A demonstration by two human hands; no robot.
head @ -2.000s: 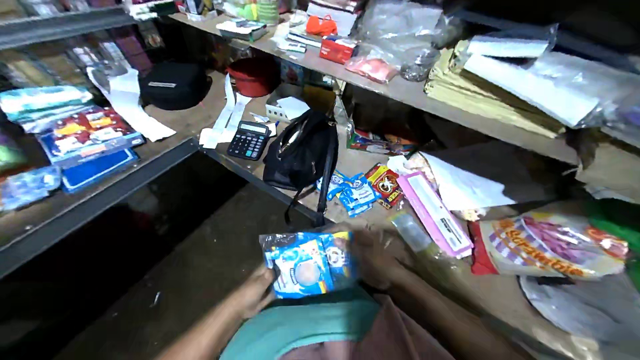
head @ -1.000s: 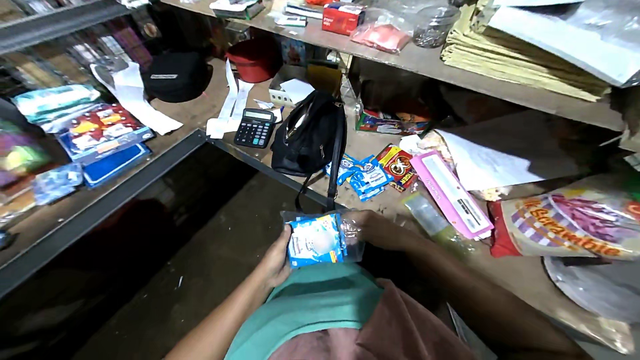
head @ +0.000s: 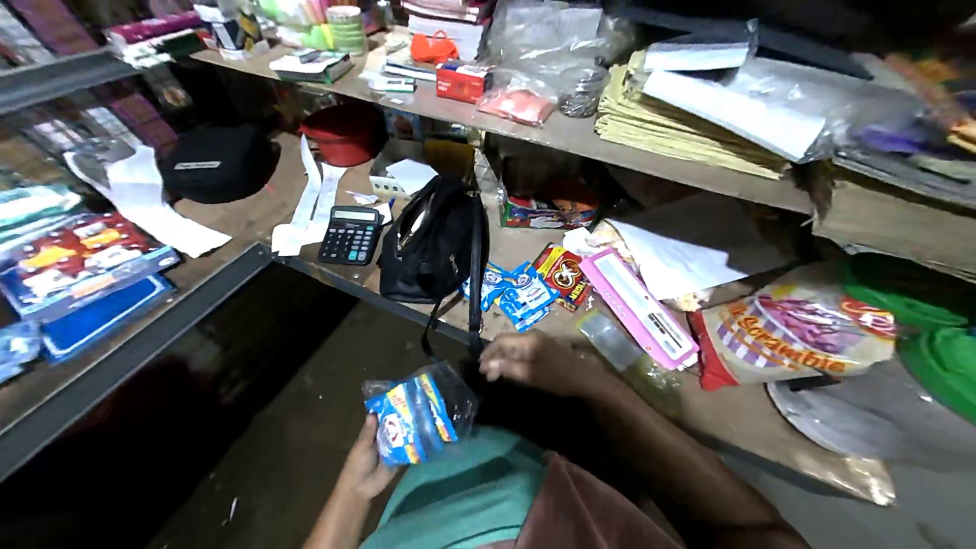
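Low in front of my body, my left hand point(head: 368, 467) grips a clear plastic bag with blue sachets point(head: 412, 418) inside, its thumb at the bag's left side. My right hand point(head: 530, 364) is off the bag, up and to the right of it, near the shelf edge; its fingers are curled, and nothing can be made out in them. Just beyond that hand lie loose blue sachets point(head: 526, 293) and a red and yellow packet point(head: 563, 276). A black bag point(head: 431, 244) with a hanging strap stands left of the sachets.
A calculator point(head: 351, 235) and paper strips point(head: 314, 200) lie left of the black bag. To the right are a pink box point(head: 639, 309) and a printed plastic sack point(head: 801, 332). The upper shelf point(head: 557, 133) juts out above, and a metal shelf edge point(head: 137, 354) runs along the left.
My right hand has let go of the bag of sachets and moved away from it, toward the shelf. My left hand still holds the bag, now lower in the view.
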